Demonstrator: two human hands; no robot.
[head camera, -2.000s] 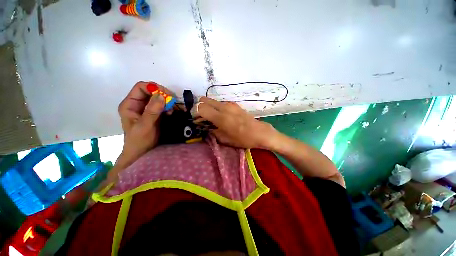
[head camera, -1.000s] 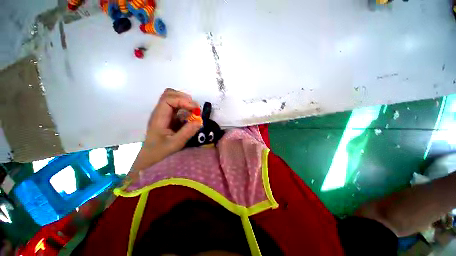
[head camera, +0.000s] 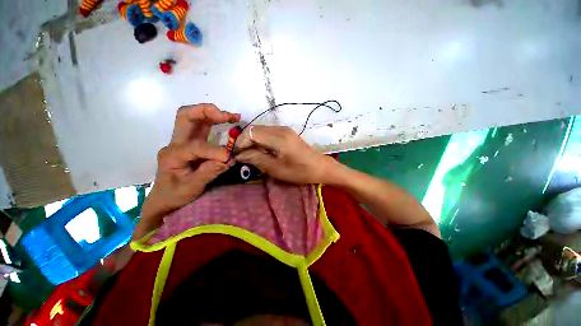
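Note:
A black plush penguin (head camera: 224, 176) lies against the pink dotted apron (head camera: 213, 209) at the table's edge, mostly hidden by my hands; one white eye shows. A striped hat (head camera: 231, 140) with a red tip stands above its head between my hands. My left hand (head camera: 185, 159) holds the penguin from the left, fingertips at the hat's base. My right hand (head camera: 280, 151), with a ring, is closed in at the hat's right side. A black sewing thread (head camera: 286, 104) loops from my fingers over the table edge. No needle can be made out.
Several striped hats (head camera: 185, 33) lie in a pile at the table's far left, with a dark round piece (head camera: 145, 32) and a small red pompom (head camera: 167, 66) nearby. Brown cardboard (head camera: 28, 140) is at the left. A blue stool (head camera: 76, 235) stands below left; bags and cartons lie lower right.
My right arm has come back from the far right, and my right hand is at the hat again. The thread now loops over the table. My left hand has shifted slightly left.

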